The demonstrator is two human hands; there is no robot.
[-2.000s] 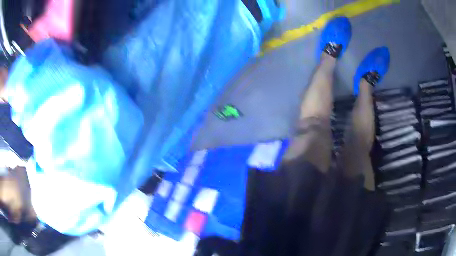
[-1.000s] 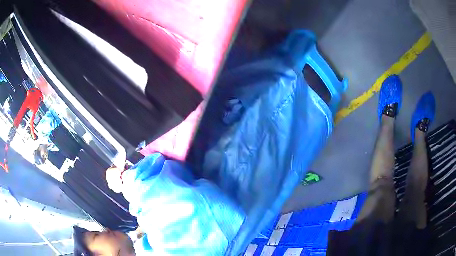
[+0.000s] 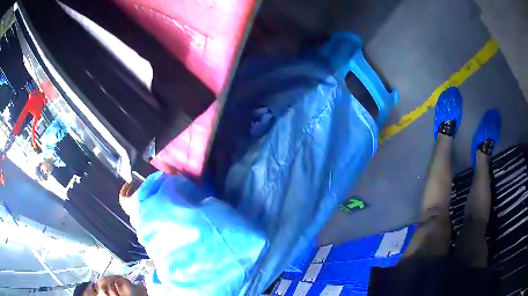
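Neither of my hands is in view. Nearest in front is another person in a light-blue smock (image 3: 191,234), seated on a light-blue plastic stool (image 3: 370,87) beside the line. That person's hand (image 3: 128,193) is at the near edge of a large dark panel or surface (image 3: 133,87), partly hidden by the sleeve. A glossy pink-red board (image 3: 194,34) lies beside the dark surface. At the right, a long row of stacked black panels (image 3: 506,202) with thin pale edges stands by a pair of bare legs.
Feet in bright blue shoe covers (image 3: 448,110) stand on the grey floor near a yellow line (image 3: 434,104). Blue bins (image 3: 353,260) with white labels are at the bottom. A green floor mark (image 3: 353,204) lies between stool and bins. A red tool (image 3: 32,113) shows far left.
The view has swung since the earliest frame: the pink-red board, dark surface and stool now show. In the last second, the scene has shifted slightly left. My hands stay out of view.
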